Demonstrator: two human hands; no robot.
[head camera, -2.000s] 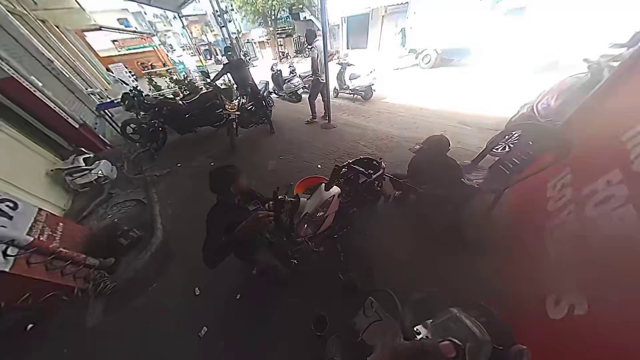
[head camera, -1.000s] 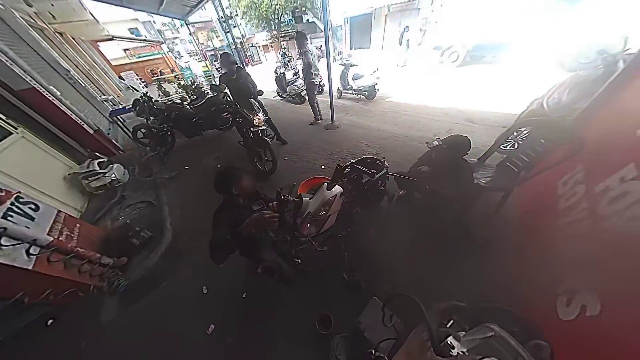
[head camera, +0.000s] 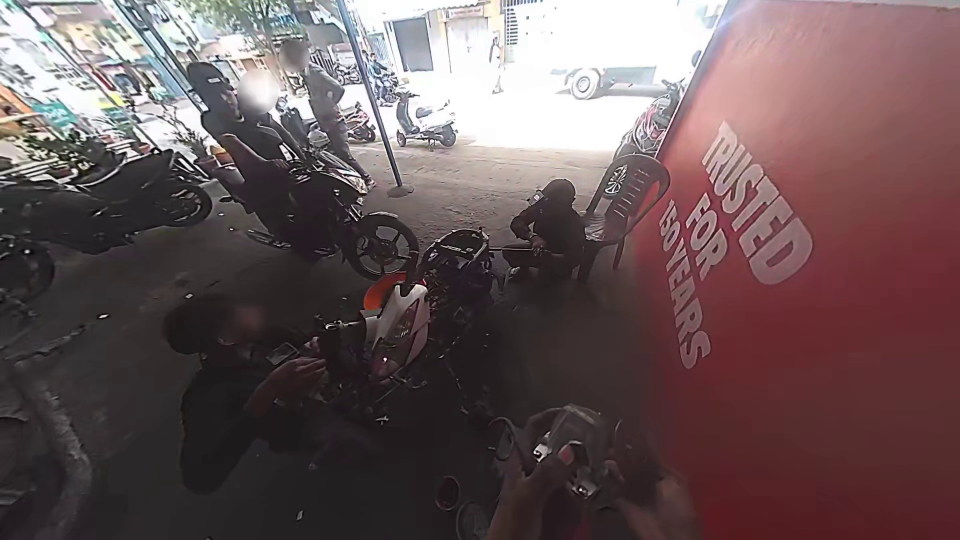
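Low in the head view, my left hand (head camera: 536, 476) and my right hand (head camera: 645, 495) are around a dark part with shiny metal fittings (head camera: 581, 442). The left hand's fingers are closed on it; the right hand touches its right side, and deep shadow hides how. The part looks like a motorcycle component, but its exact kind is unclear. A round gauge-like thing (head camera: 474, 519) lies below and left of my left hand, beside a small reddish cup or can (head camera: 448, 493). A partly stripped motorcycle (head camera: 401, 330) with a white and pink panel stands ahead.
A person (head camera: 232, 382) crouches left of the motorcycle; another (head camera: 551, 229) squats behind it by a plastic chair (head camera: 660, 184). A red wall with lettering (head camera: 825, 375) rises at right. People stand near a black motorcycle (head camera: 330, 195) and a post (head camera: 371, 97). An orange basin (head camera: 384, 290) sits behind the stripped motorcycle.
The view has swung toward the right. Both of my hands now show more plainly around the dark part. The black motorcycle at the back has come forward, with people beside it.
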